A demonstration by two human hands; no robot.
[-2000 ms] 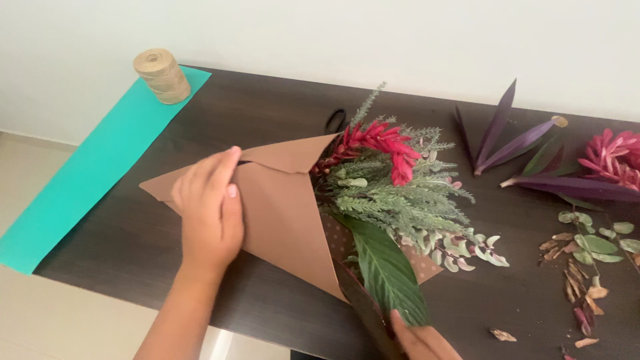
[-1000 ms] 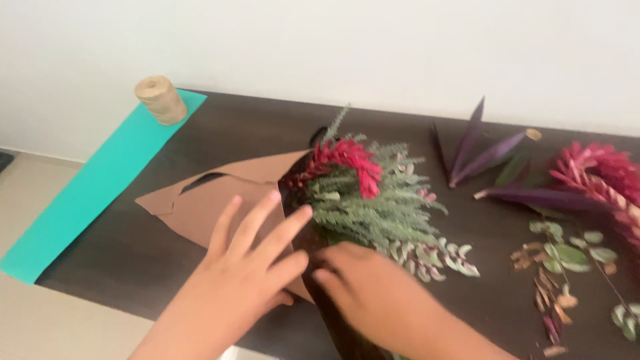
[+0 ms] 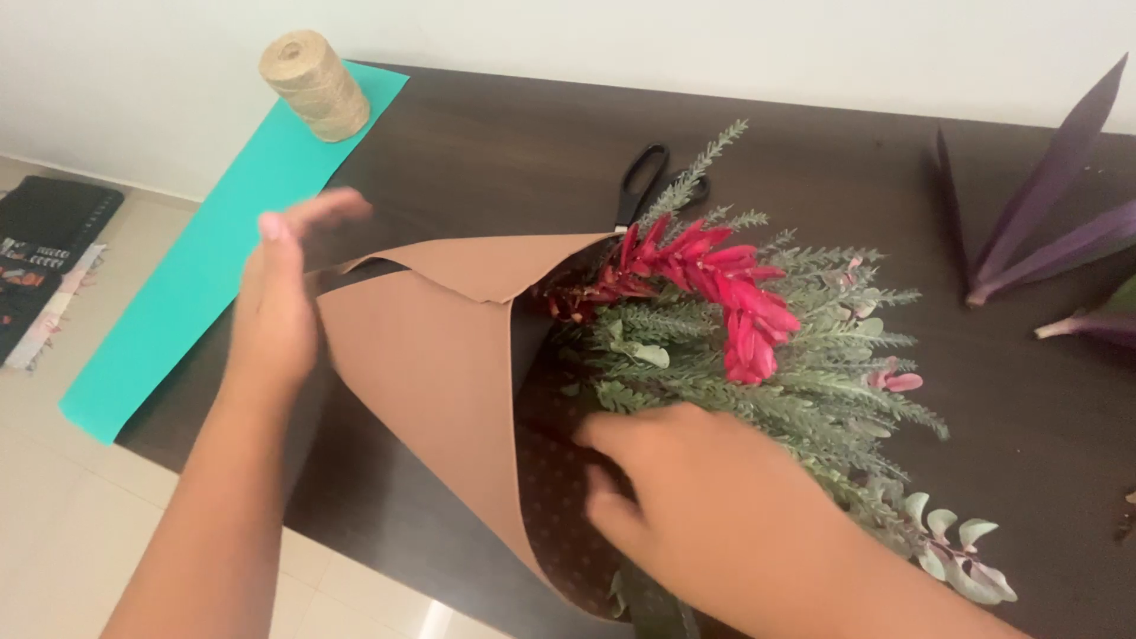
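A brown paper cone (image 3: 426, 346) lies on the dark wooden table, its wide mouth facing right. Out of the mouth come feathery green sprigs (image 3: 825, 355) and a red ginger-like flower (image 3: 754, 319). My left hand (image 3: 280, 302) is beside the narrow end of the cone, slightly blurred, fingers raised and apart. My right hand (image 3: 692, 479) is at the mouth, over the dotted inner side of the paper, thumb and forefinger bent apart; whether its fingertips touch a stem is unclear. A dark green leaf (image 3: 652, 595) shows partly below it.
Black-handled scissors (image 3: 643, 186) lie behind the cone, blades hidden. A twine spool (image 3: 315, 84) stands on a turquoise sheet (image 3: 231, 240) at the back left. Purple leaves (image 3: 1038, 204) lie at the right. The table's front edge runs beneath my left forearm.
My left hand has moved from on top of the paper cone to its narrow end. The large green leaf, plainly visible at the mouth two seconds ago, is now mostly covered by my right hand and arm.
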